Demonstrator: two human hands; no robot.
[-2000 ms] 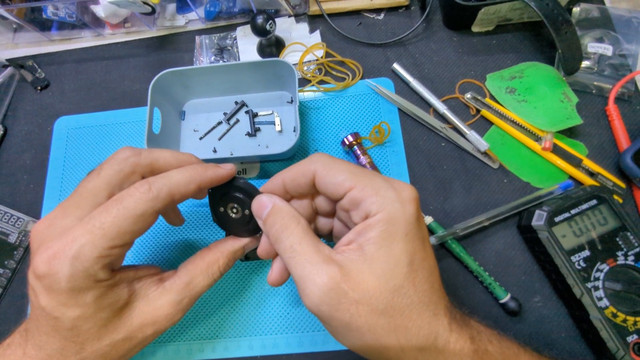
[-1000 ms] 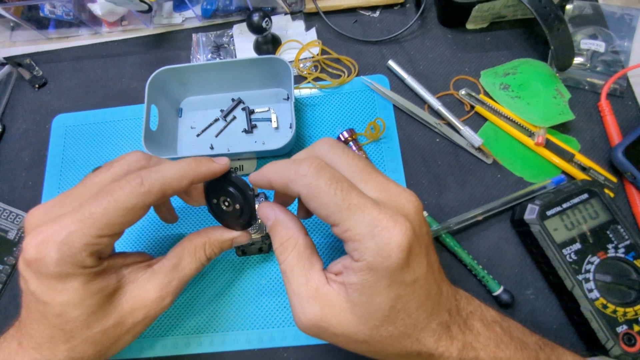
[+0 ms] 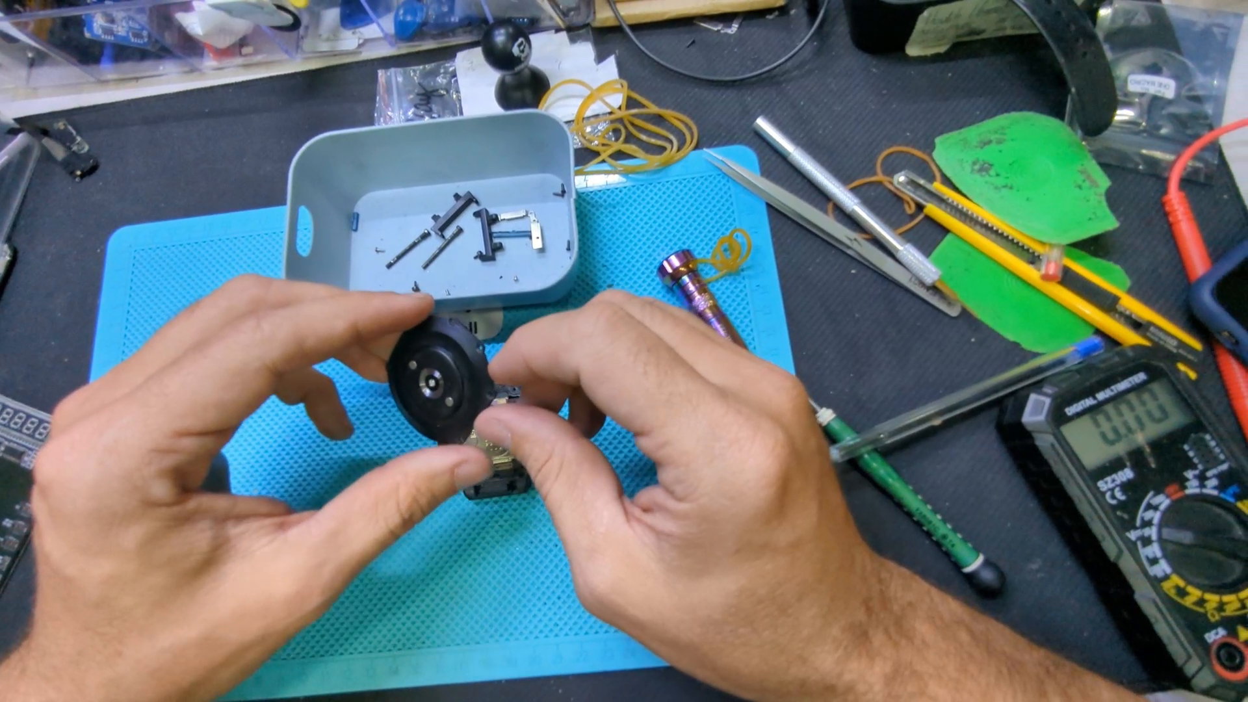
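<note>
A round black disc (image 3: 441, 380) with a metal hub at its centre stands tilted between my hands. My left hand (image 3: 234, 468) grips its rim, index fingertip on top and thumb below. Behind and to the right of the disc is a small metal and black mechanism (image 3: 502, 478), partly hidden. My right hand (image 3: 673, 478) pinches at the disc's right side, where its fingertips cover what they hold. A grey-blue plastic bin (image 3: 429, 283) just beyond holds small black rods, brackets and screws. Everything here is over a blue perforated mat (image 3: 468, 604).
To the right lie a purple metallic screwdriver (image 3: 697, 292), tweezers (image 3: 838, 234), a silver knife handle (image 3: 848, 200), yellow cutters (image 3: 1043, 278), a green-handled tool (image 3: 907, 502), a clear pen (image 3: 965, 400) and a digital multimeter (image 3: 1141, 487). Rubber bands (image 3: 634, 127) lie behind the bin.
The disc has turned and tilted between my hands, and more of the mechanism behind it shows than two seconds ago. Both hands stay close around it.
</note>
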